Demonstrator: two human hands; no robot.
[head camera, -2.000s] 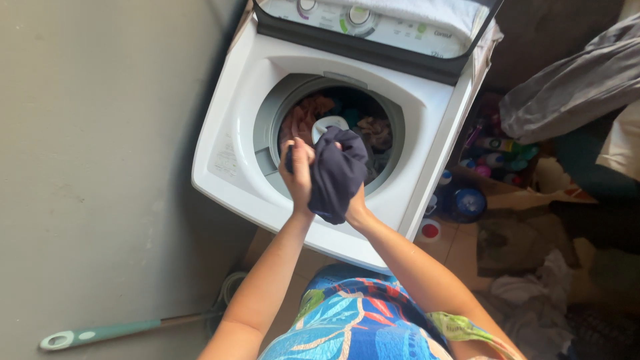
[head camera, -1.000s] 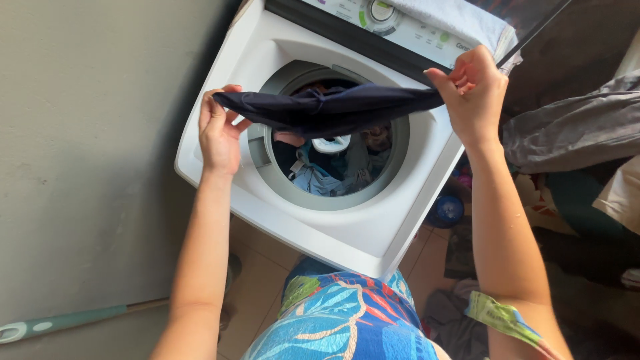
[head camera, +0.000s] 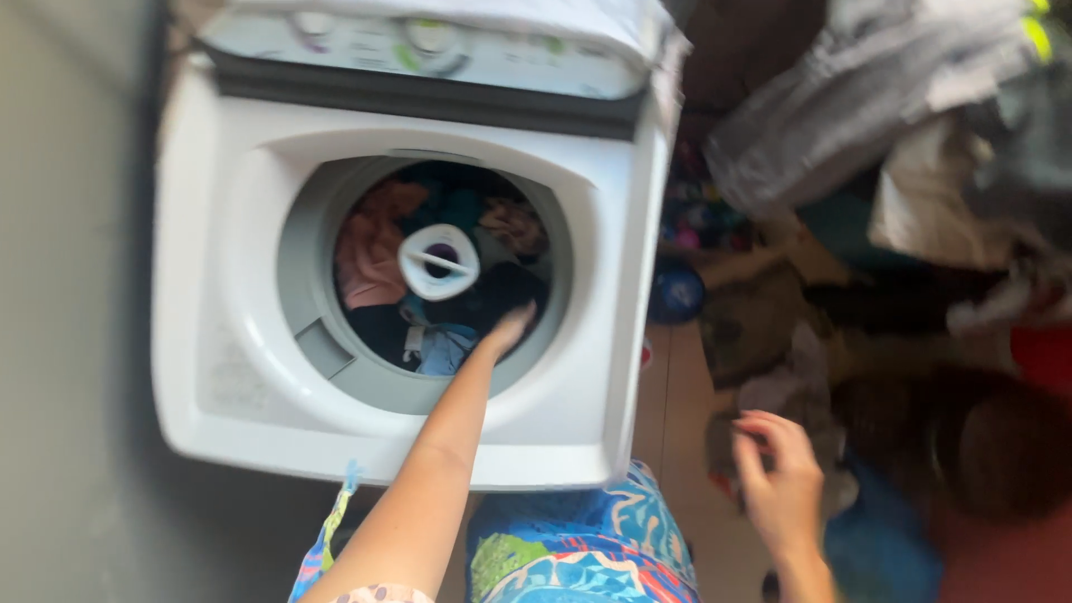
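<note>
A white top-loading washing machine (head camera: 536, 456) stands open in front of me, with clothes in its drum around a white agitator cap (head camera: 439, 261). My left hand (head camera: 511, 327) reaches into the drum at the lower right, against a dark garment (head camera: 494, 293); its fingertips are partly hidden, so I cannot tell whether it grips the cloth. Pink clothing (head camera: 368, 251) lies at the drum's left and a light blue garment (head camera: 444, 350) at the bottom. My right hand (head camera: 780, 477) is off the machine at the lower right, fingers bent and apart, holding nothing.
A control panel (head camera: 494, 54) with knobs runs along the machine's back, partly under a white cloth (head camera: 569, 21). A grey wall (head camera: 67, 293) is close on the left. Grey cloth (head camera: 837, 109), a blue round object (head camera: 677, 291) and piled fabrics (head camera: 754, 327) are on the right.
The dark garment stretched between both hands over the drum is no longer held up. My left hand has gone down into the drum; my right hand has moved away, right of the machine.
</note>
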